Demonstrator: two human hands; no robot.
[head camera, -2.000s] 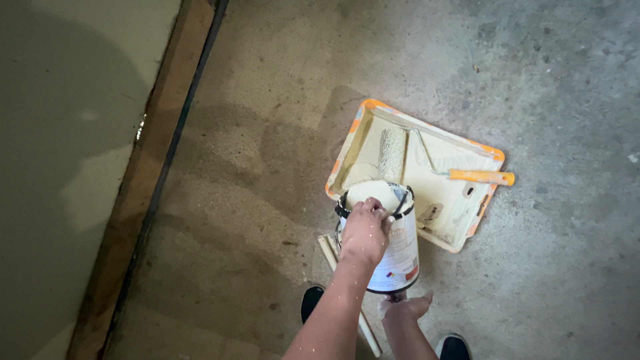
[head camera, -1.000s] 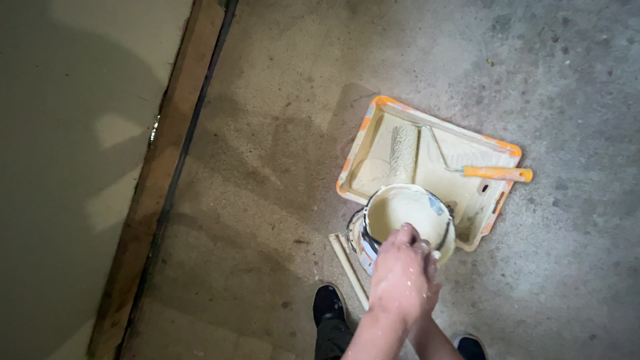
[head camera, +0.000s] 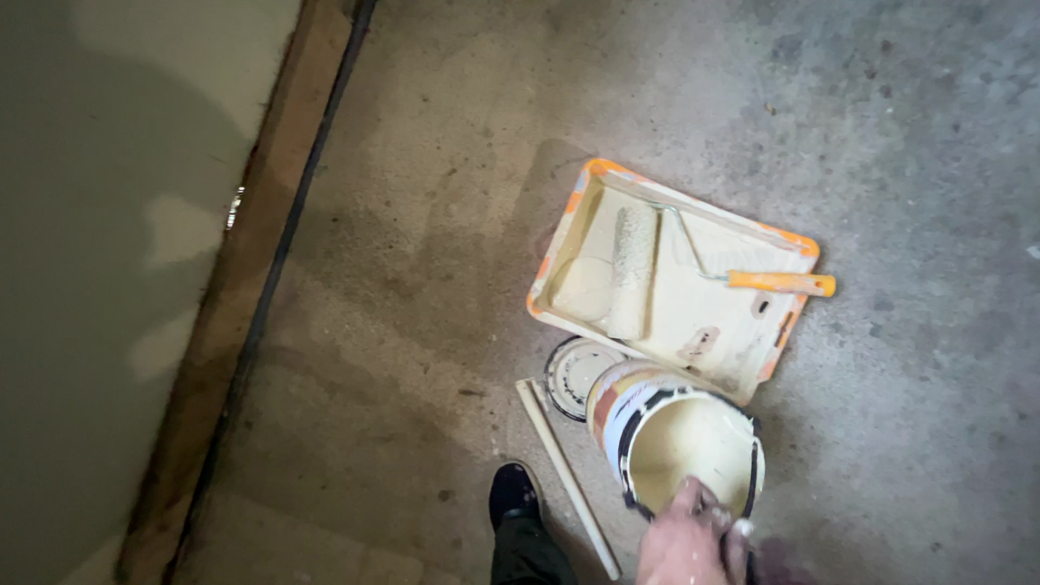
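My left hand (head camera: 686, 536) comes in from the bottom edge, its paint-marked fingers hooked over the near rim of an open paint can (head camera: 608, 414). The can leans with its mouth towards me; cream paint coats its inside, and its black-smeared rim has a dark handle. My right hand cannot be made out. Just beyond the can lies an orange-edged paint tray (head camera: 699, 203), with cream paint pooled at its left end. A paint roller (head camera: 632, 272) rests in it, the orange handle (head camera: 780, 283) reaching over the right edge. Between can and stick lies a round paint-smeared lid (head camera: 581, 370).
A pale stick (head camera: 569, 479) lies on the concrete floor (head camera: 422, 325), left of the can. Beside it is my dark shoe (head camera: 513, 491). A wooden board (head camera: 268, 187) with a dark strip runs along the pale wall (head camera: 97, 244) at left.
The can has come away from the tray towards me and shows more of its side, uncovering the lid. My left hand stays at its rim. My right hand, seen under the can two seconds ago, is not discernible.
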